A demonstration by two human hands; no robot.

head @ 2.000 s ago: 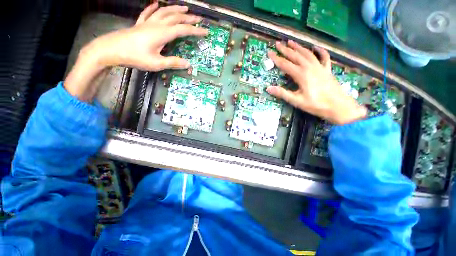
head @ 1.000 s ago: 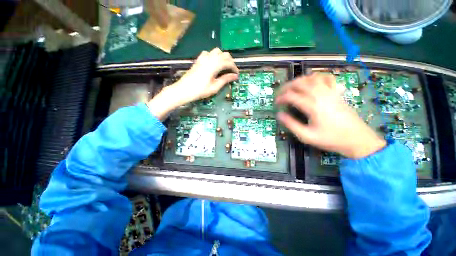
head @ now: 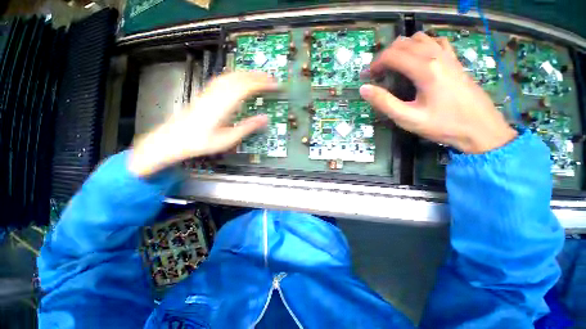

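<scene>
A solder pallet [head: 299,154] with a dark rim lies on the conveyor and holds green circuit boards [head: 342,132] in its openings, with brown clips around them. My left hand [head: 209,119] is blurred, fingers apart, over the left side of the pallet and partly hiding the left boards. My right hand [head: 437,93] is curled with thumb and fingers apart at the pallet's right edge, beside the upper right board [head: 340,58]. I see nothing held in either hand. Whether the fingertips touch the boards I cannot tell.
A second pallet with boards [head: 543,71] lies to the right, partly under my right hand. A silver rail [head: 308,196] runs along the conveyor's front. A ribbed black rack [head: 83,96] stands at left. A blue cord [head: 493,48] hangs at upper right. Spare pallets [head: 173,247] lie low at left.
The view has shifted, so the pallets appear higher and the fan is out of view. My left hand has moved from the upper boards towards the pallet's left side. My right hand stays near the right edge.
</scene>
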